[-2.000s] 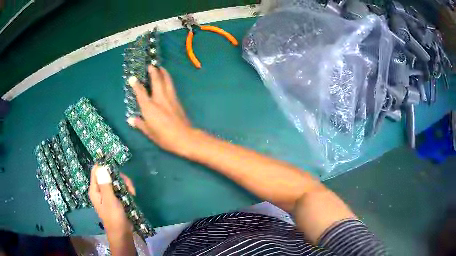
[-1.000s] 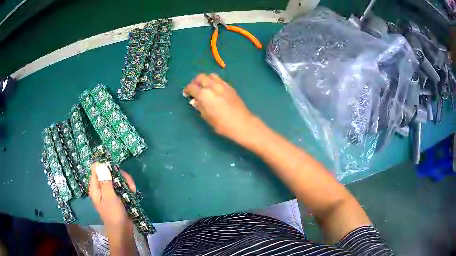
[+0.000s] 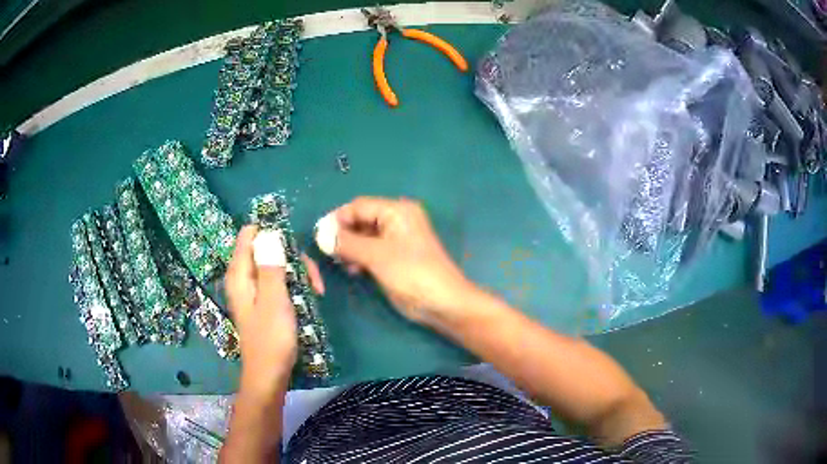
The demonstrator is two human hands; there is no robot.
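My left hand (image 3: 263,299), with a white cot on the thumb, grips a long circuit board strip (image 3: 309,331) that stands nearly upright in the view. My right hand (image 3: 385,249) is just right of the strip's upper end, apart from it. Its thumb and finger, one with a white cot, are pinched together; whether a small part is between them is hidden. A small dark component (image 3: 343,163) lies on the green mat above my hands.
Waiting board strips (image 3: 181,208) lie fanned at the left. A board stack (image 3: 258,82) lies near the far edge. Orange-handled pliers (image 3: 384,72) are right of it. A clear plastic bag (image 3: 608,136) and grey plastic housings (image 3: 780,118) fill the right. A blue bin (image 3: 798,285) is beyond.
My left hand has moved right with its strip. My right hand has left the far board stack and come down towards the strip. A small component now shows on the mat.
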